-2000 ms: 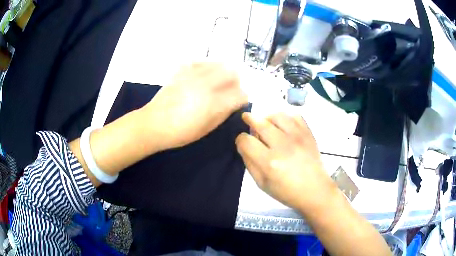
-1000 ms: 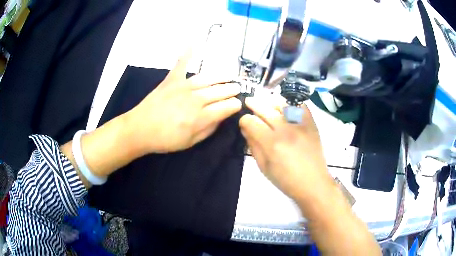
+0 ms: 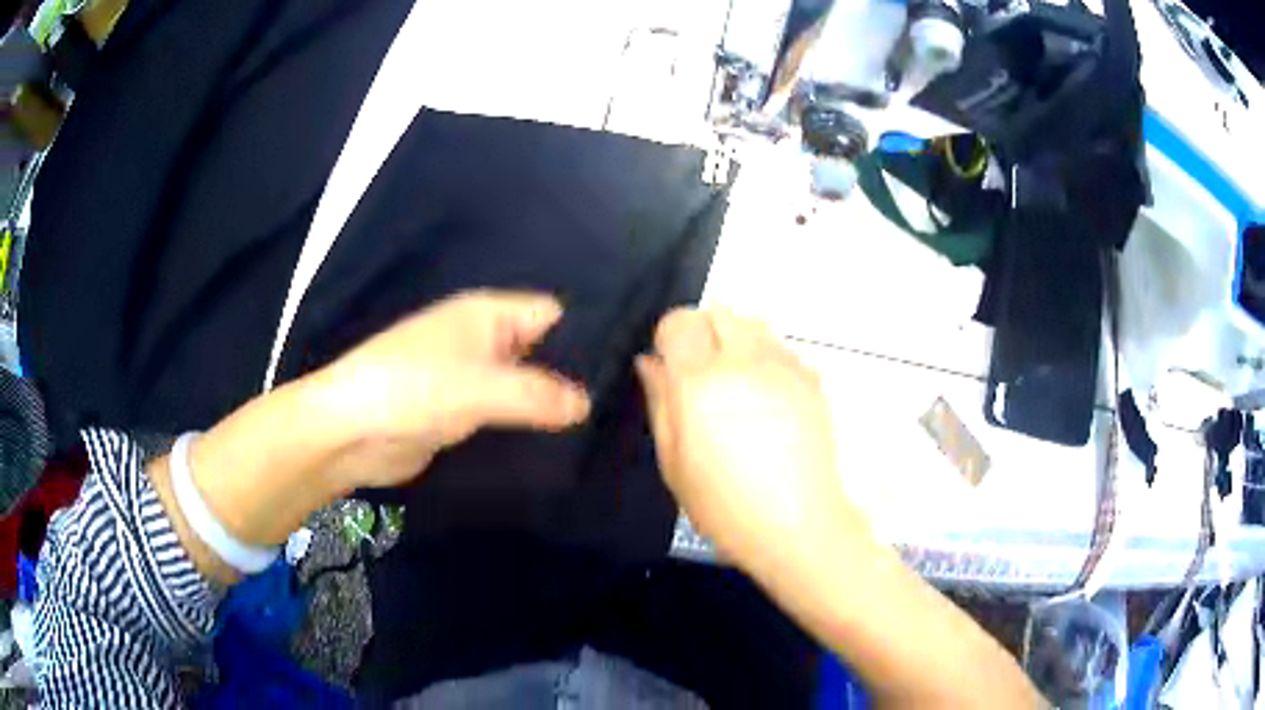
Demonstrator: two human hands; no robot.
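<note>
A black cloth panel (image 3: 555, 208) lies on the white sewing table, its upper right corner at the presser foot (image 3: 721, 160). The panel's lower part hangs over the table's front edge. My left hand (image 3: 444, 382) is over the left half of the panel, thumb and fingers apart, holding nothing. My right hand (image 3: 735, 416) is at the panel's right edge, fingertips curled and pinching the cloth border. The needle area is partly blurred.
A larger black cloth mass (image 3: 167, 208) lies at left. The machine's tension part (image 3: 832, 132) is at the top. At right are black scraps (image 3: 1040, 83), a black phone-like rectangle (image 3: 1047, 347), a yellow handle (image 3: 961, 156) and a tan card (image 3: 954, 441). A ruler scale (image 3: 985, 562) runs along the front edge.
Both hands have moved from beside the presser foot down towards me. My left hand has lifted off the seam area and opened. More of the panel's upper part is uncovered. The view has shifted.
</note>
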